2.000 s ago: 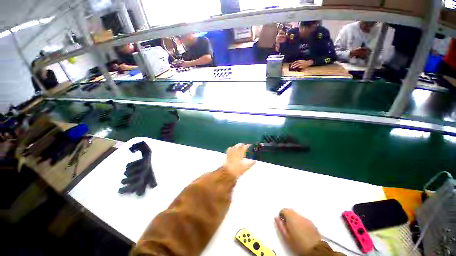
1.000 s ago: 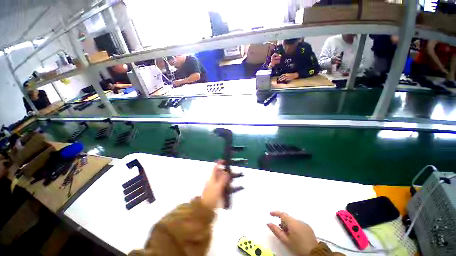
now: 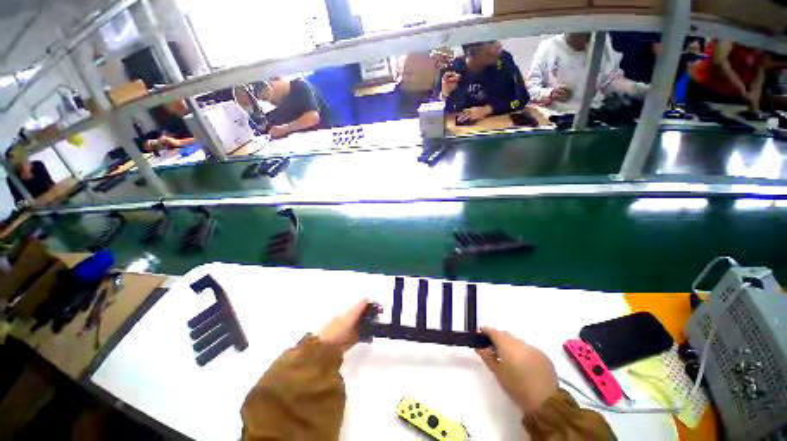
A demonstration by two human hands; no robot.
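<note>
A black charging dock point(image 3: 423, 334) is held level in front of me, its several rails pointing up and away from me. My left hand point(image 3: 347, 326) grips its left end. My right hand point(image 3: 516, 360) grips its right end; the thumb and fingers are at the bar's tip. The yellow controller point(image 3: 431, 420) lies on the white bench below the dock. A second dock point(image 3: 226, 319) lies on the bench at the left, touched by no hand.
A pink-red controller point(image 3: 593, 372), a phone point(image 3: 626, 338) and a metal box point(image 3: 744, 349) stand at the right, with a white cable. The green conveyor point(image 3: 371, 232) carries several docks behind the bench. A shelf post point(image 3: 651, 95) rises beyond. People sit across the belt.
My left hand has brought the dock from the belt edge over the bench and turned it level. My right hand has moved up and taken its other end.
</note>
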